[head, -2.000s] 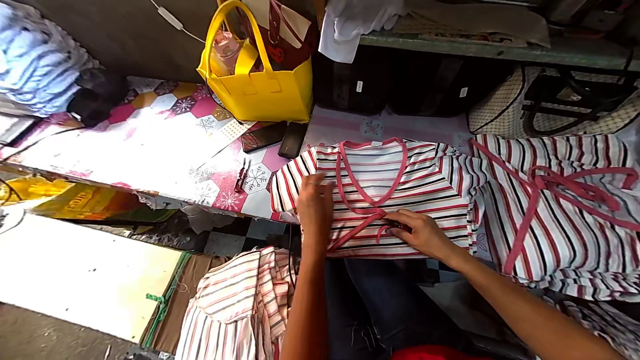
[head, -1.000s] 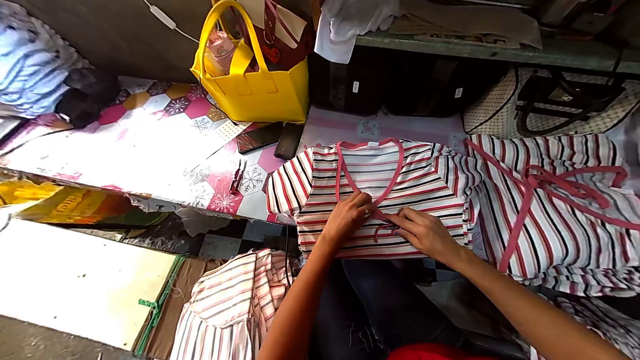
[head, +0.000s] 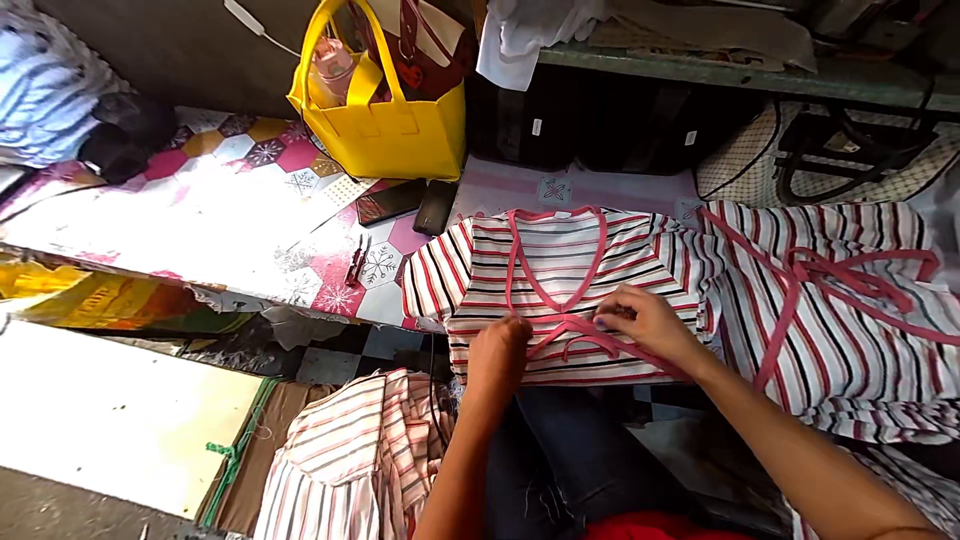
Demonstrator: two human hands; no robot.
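Observation:
A striped knit shirt (head: 480,259) with pink binding round its V-neck lies face up before me. Pink fabric ties (head: 592,337) cross its front below the neckline. My left hand (head: 499,349) is closed on the pink tie at the left of the front. My right hand (head: 645,322) is over the right part of the front, thumb and fingers curled close to the tie; whether it grips the tie cannot be told. Another striped garment (head: 847,322), its pink ties in a bow, lies at the right. Small thread snips (head: 358,261) rest on the patterned table cover.
A yellow handbag (head: 390,139) stands at the back, with two dark phones (head: 405,206) in front of it. A shelf edge (head: 712,71) runs across the back right, above a checked bag (head: 742,161). Striped garments (head: 352,450) are piled below the table, beside a pale board (head: 120,420).
My left hand was raised at the left of the neckline, then came down to the ties near my right hand. Now the hands are farther apart, with the ties spread between them.

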